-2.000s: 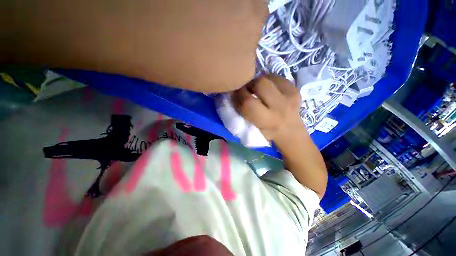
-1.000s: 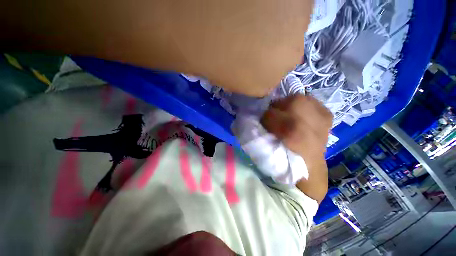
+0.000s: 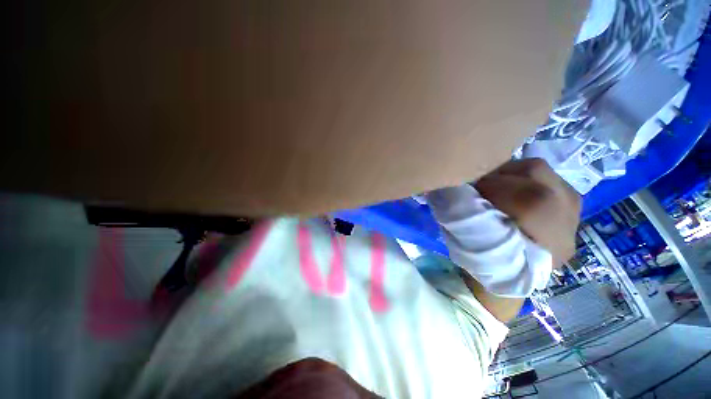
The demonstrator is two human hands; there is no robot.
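My right hand (image 3: 538,204) is closed around a crumpled white cloth (image 3: 487,243) at the tote's near edge. The cloth hangs out below the fingers over my wrist. A blue tote (image 3: 663,175) at the upper right holds white power adapters (image 3: 639,97), one showing metal pins, and tangled white cables (image 3: 616,58). My left arm (image 3: 296,101) fills the top left, very close to the camera, and covers much of the tote. My left hand is not visible.
My pale shirt (image 3: 335,343) with pink marks is below the tote. Metal frame posts (image 3: 674,234), blue shelving and equipment stand behind at the right. The grey floor (image 3: 663,343) shows at the lower right.
My left arm has come closer and covers more of the view. My right hand and the cloth have moved right in the picture. The tote also shows further right and is more cut off.
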